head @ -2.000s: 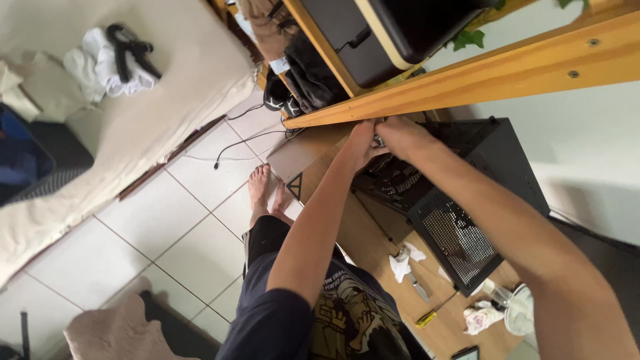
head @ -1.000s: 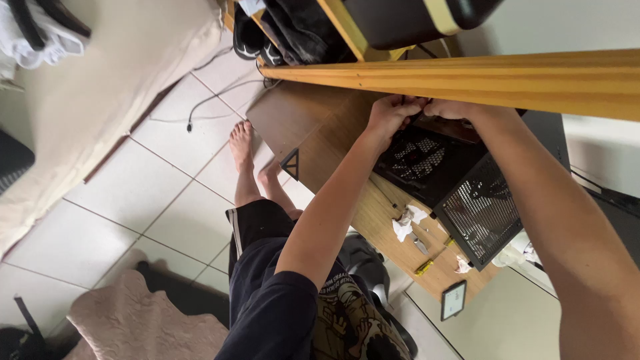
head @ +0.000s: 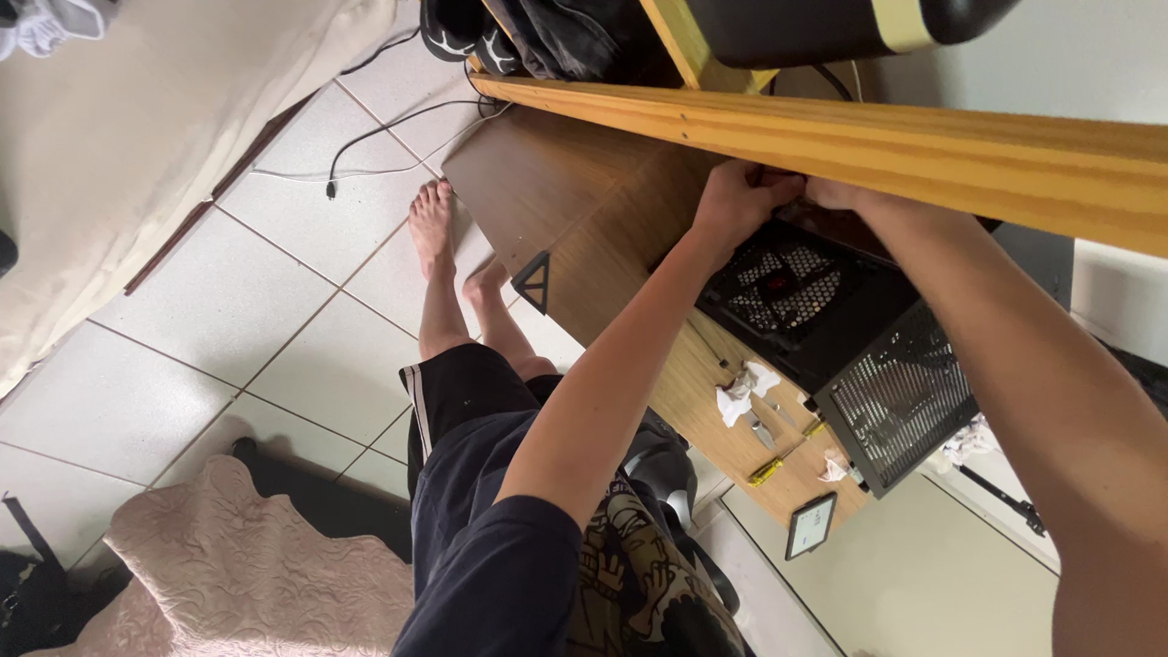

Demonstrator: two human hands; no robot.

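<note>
My left hand [head: 744,201] is at the far end of a black computer case, with its fingers curled and thumb pointing toward the other hand. Close beside it, my right hand [head: 830,193] is partly hidden under the wooden beam. Whether either hand grips anything small cannot be seen. Below them lies the case's black panel with a honeycomb fan grille [head: 785,283]. A perforated mesh panel [head: 899,397] forms the near part of the case. On the wooden desk [head: 584,219] are crumpled white tissue [head: 746,392] and a yellow-handled screwdriver [head: 766,471].
A wooden beam [head: 821,137] crosses just above my hands. A small device with a lit screen [head: 810,526] sits at the desk's edge. A black triangular bracket [head: 534,281] is at the desk's corner. A black cable [head: 383,132] lies on the tiled floor.
The view has shifted and come closer to the desk. Both hands stay together at the case's far end, and the fan grille shows more fully than in the oldest frame.
</note>
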